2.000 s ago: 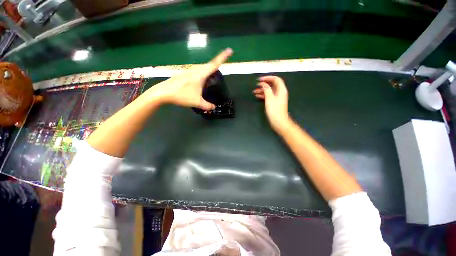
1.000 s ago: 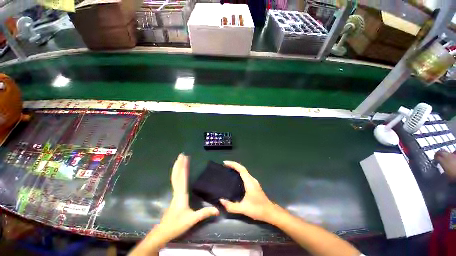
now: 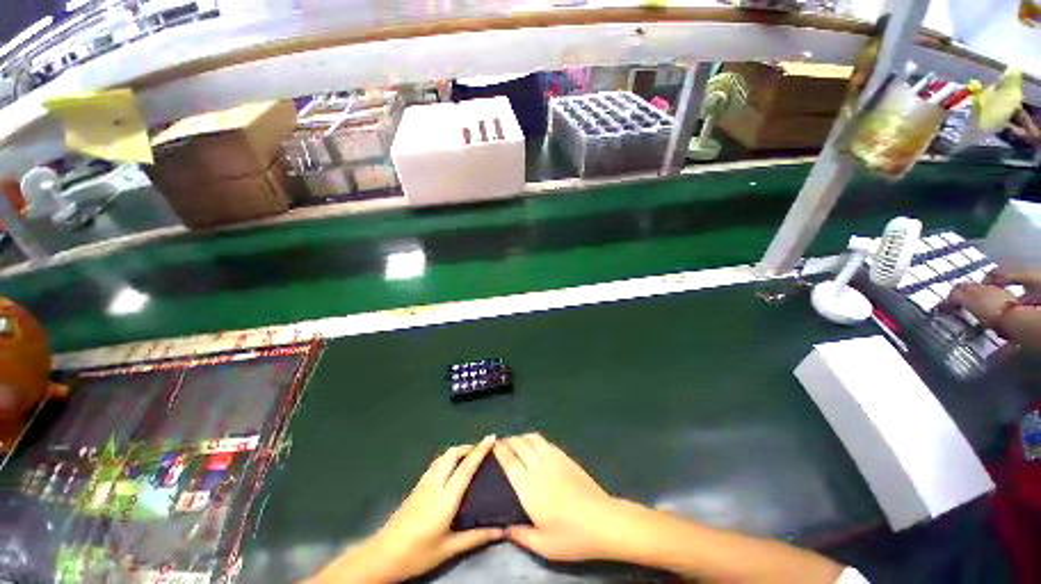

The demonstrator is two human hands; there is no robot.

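A black stack of units (image 3: pixel 489 500) lies on the dark green bench mat near its front edge. My left hand (image 3: pixel 440 508) cups it from the left and my right hand (image 3: pixel 562 500) cups it from the right, with the fingertips meeting at its far side. Much of the stack is hidden under my hands. A small black keypad unit (image 3: pixel 479 379) with rows of pale dots lies alone on the mat, beyond my hands and touching neither.
A plastic-covered printed sheet (image 3: pixel 171 456) lies left, by an orange fan (image 3: pixel 21 359). A white box (image 3: pixel 893 431) and small white fan (image 3: pixel 842 299) stand right. Another person's hands (image 3: pixel 991 306) are over a divided tray (image 3: pixel 942 268). A green conveyor (image 3: pixel 491 251) runs behind.
The view has tilted up. My left hand, apart from the black stack a second ago, has closed in on it, and both hands now press its sides. The single keypad unit earlier lay by my left hand.
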